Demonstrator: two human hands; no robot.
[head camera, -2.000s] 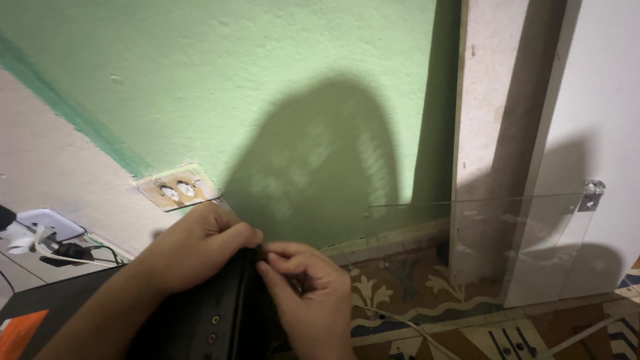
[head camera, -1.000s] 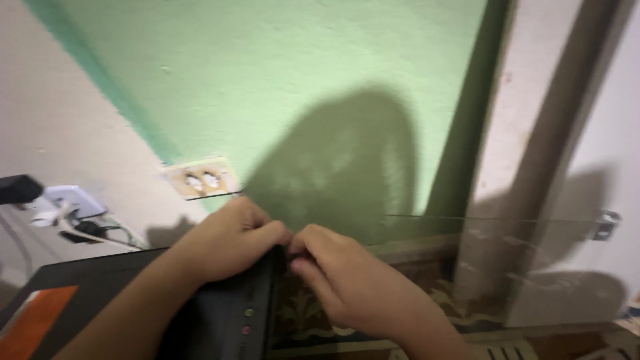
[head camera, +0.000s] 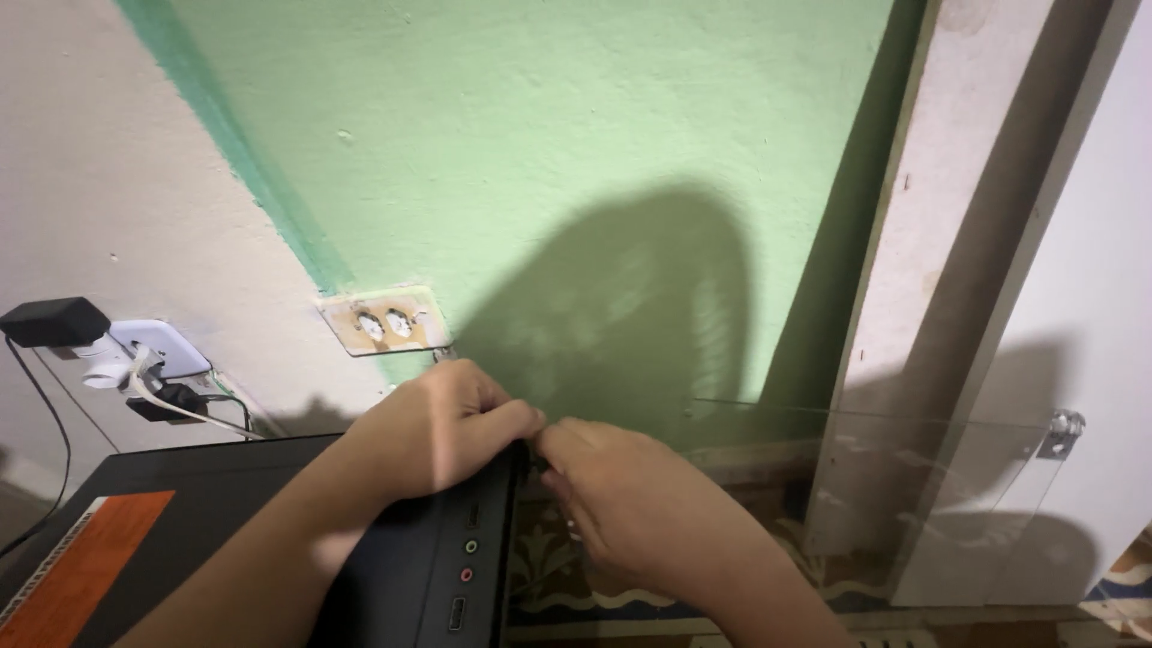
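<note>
A black computer case with an orange label lies at the lower left, its ports along the right edge. My left hand rests over the case's far right corner, thumb and fingers pinched together at the edge. My right hand meets it fingertip to fingertip just right of that edge. Something small and dark shows between and under the fingertips; what it is, I cannot tell. A glass panel with a metal clip at its corner stands to the right of the hands.
Behind the case, a wall outlet carries black adapters and cables. Another outlet plate sits on the green wall. White boards lean at the right, above a patterned tile floor.
Both hands stay together at the case's corner. My right hand has turned, its back now more toward the camera and its forearm reaching in from the lower right.
</note>
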